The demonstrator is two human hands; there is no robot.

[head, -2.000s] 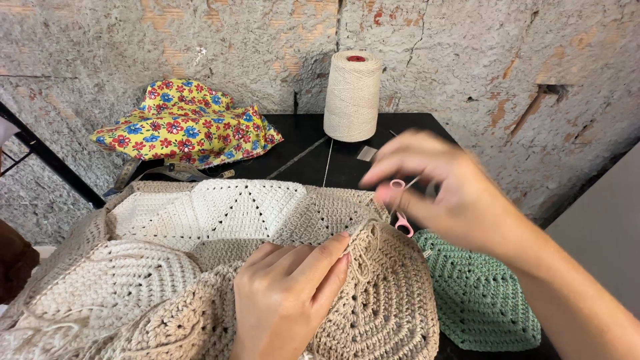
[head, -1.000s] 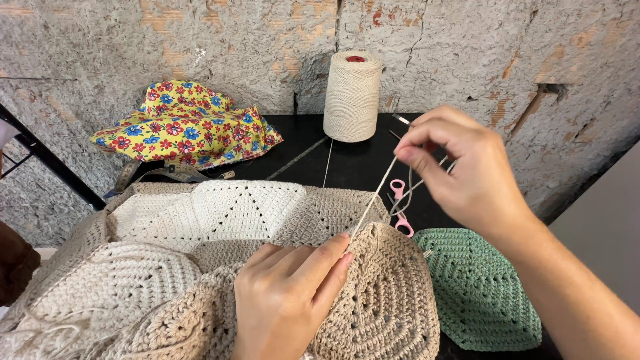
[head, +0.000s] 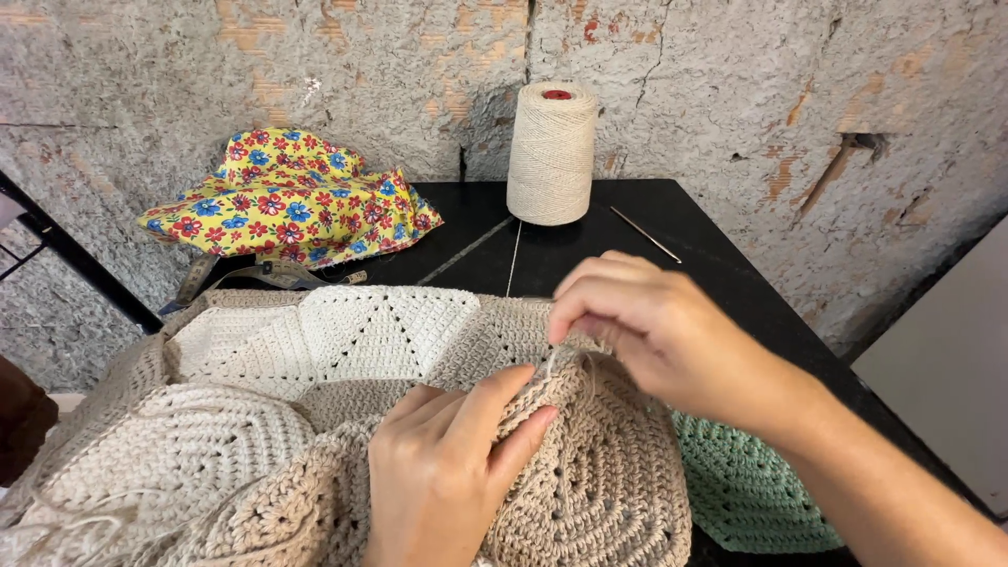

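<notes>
Across the front of the black table lies crochet work in cream, white and beige (head: 614,472). My left hand (head: 449,465) pinches the edge of a beige crocheted piece between thumb and forefinger. Just above and to the right, my right hand (head: 630,323) has its fingers bent together on a light yarn strand that runs down to that edge. Whether a needle is in those fingers cannot be told. A green crocheted piece (head: 748,488) lies at the right, partly under my right forearm. A metal crochet hook (head: 646,235) rests on the table beyond my right hand.
A cone of cream yarn (head: 551,157) stands at the back of the black table (head: 709,236), its strand running forward. Yellow floral cloth (head: 291,205) lies at the back left above a measuring tape (head: 276,274). A rough wall rises behind, and a black metal bar (head: 79,252) slants at the left.
My right hand has come down from its raised place, where it held the strand taut, to the beige edge. The pink scissors seen earlier are out of sight. My left hand keeps its hold.
</notes>
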